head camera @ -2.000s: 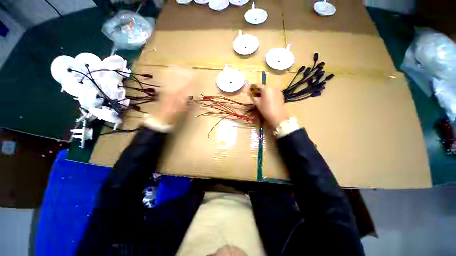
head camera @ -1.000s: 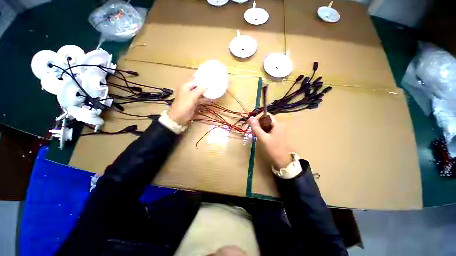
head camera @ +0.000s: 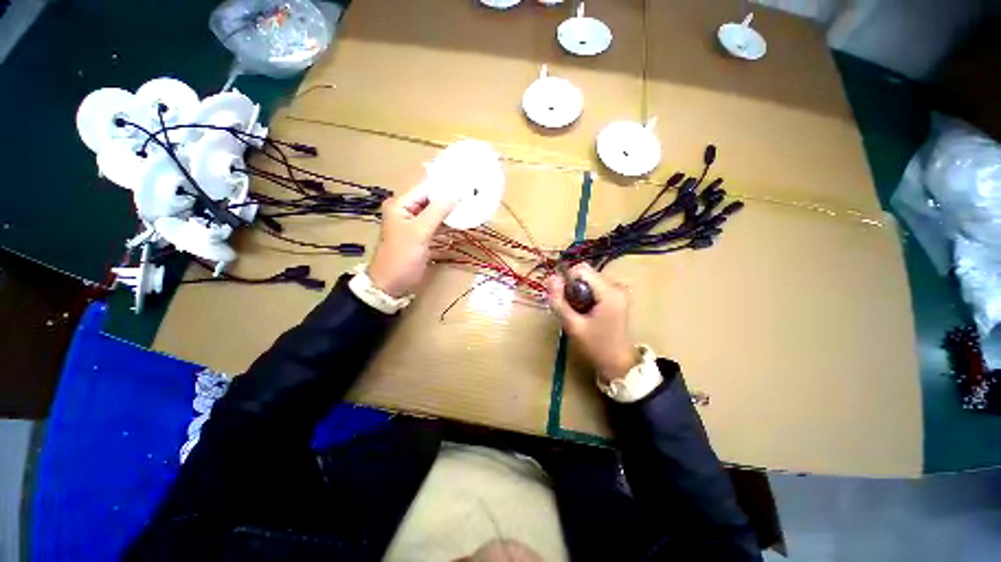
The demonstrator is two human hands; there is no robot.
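Observation:
My left hand (head camera: 404, 244) holds a white plastic disc (head camera: 470, 176) by its lower left edge, raised over the cardboard, its small centre hole showing. My right hand (head camera: 593, 318) is closed round the dark rounded handle (head camera: 578, 293) of a tool, probably a screwdriver, at the root of the black leads. Red lead wires (head camera: 483, 259) run left from that hand, under the disc. Black plug connectors (head camera: 686, 214) fan out to the right of it. Whether the right fingers also grip a lead cannot be told.
Wired white bases (head camera: 165, 192) are piled at the left, their black cables pointing right. Loose white discs (head camera: 552, 101) lie on the far cardboard (head camera: 768, 318). Clear bags (head camera: 274, 35) lie at both sides. A blue bin (head camera: 104, 439) is at the lower left, a dark red clump (head camera: 968, 368) at the right.
My left hand has taken the nearest white disc off the cardboard and lifted it. My right hand has moved slightly nearer me, and the tool handle now points towards the camera.

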